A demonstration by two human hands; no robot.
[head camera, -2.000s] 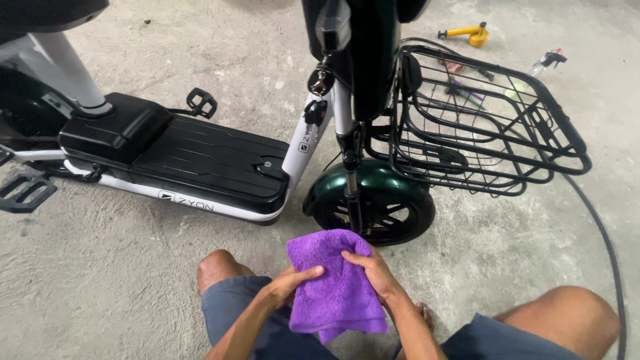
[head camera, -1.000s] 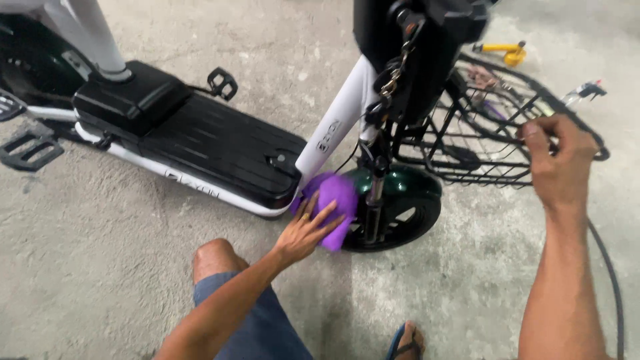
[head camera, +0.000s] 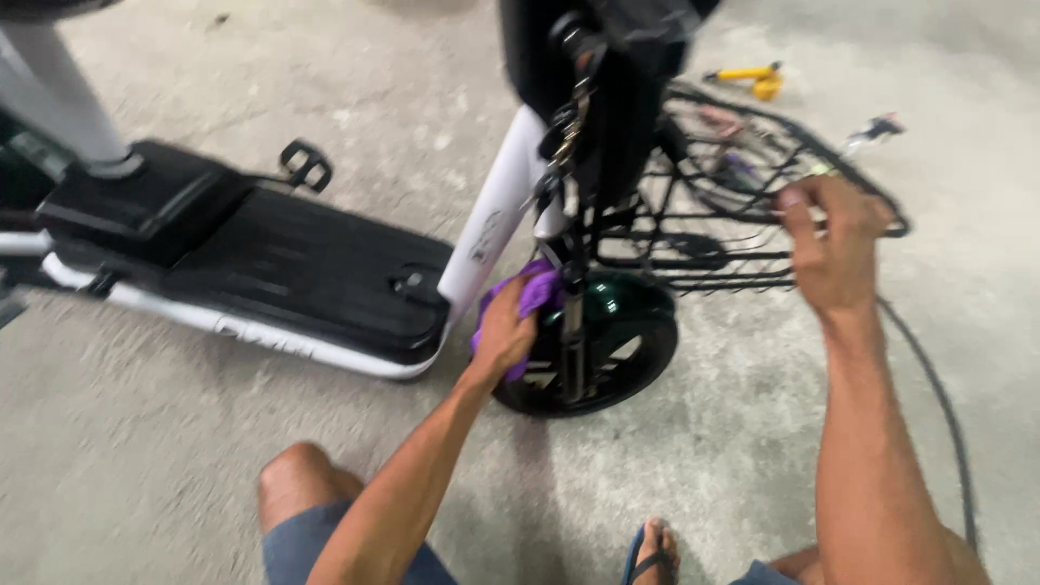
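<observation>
My left hand [head camera: 505, 329] presses a purple cloth [head camera: 540, 291] against the rear side of the front wheel [head camera: 650, 349], by the dark green fender [head camera: 621, 299] of a white and black electric bike. Some of the cloth is hidden behind the fork [head camera: 574, 341] and my fingers. My right hand [head camera: 833, 231] grips the rim of the black wire front basket [head camera: 861, 171], thumb and fingers closed around it. Between the head tube and the fork hangs a metal chain [head camera: 578, 122].
A black footboard [head camera: 309, 268] and a pedal [head camera: 306, 165] are to the left. Beyond the basket, a yellow tool [head camera: 756, 77] and a spray bottle nozzle [head camera: 881, 126] lie on the concrete floor. A dark hose [head camera: 934, 382] runs along the right. My sandalled foot [head camera: 654, 556] is below.
Two seconds ago both hands held the cloth in front of the wheel. The left hand has since taken it to the wheel's rear side, and the right hand has let go and moved to the basket.
</observation>
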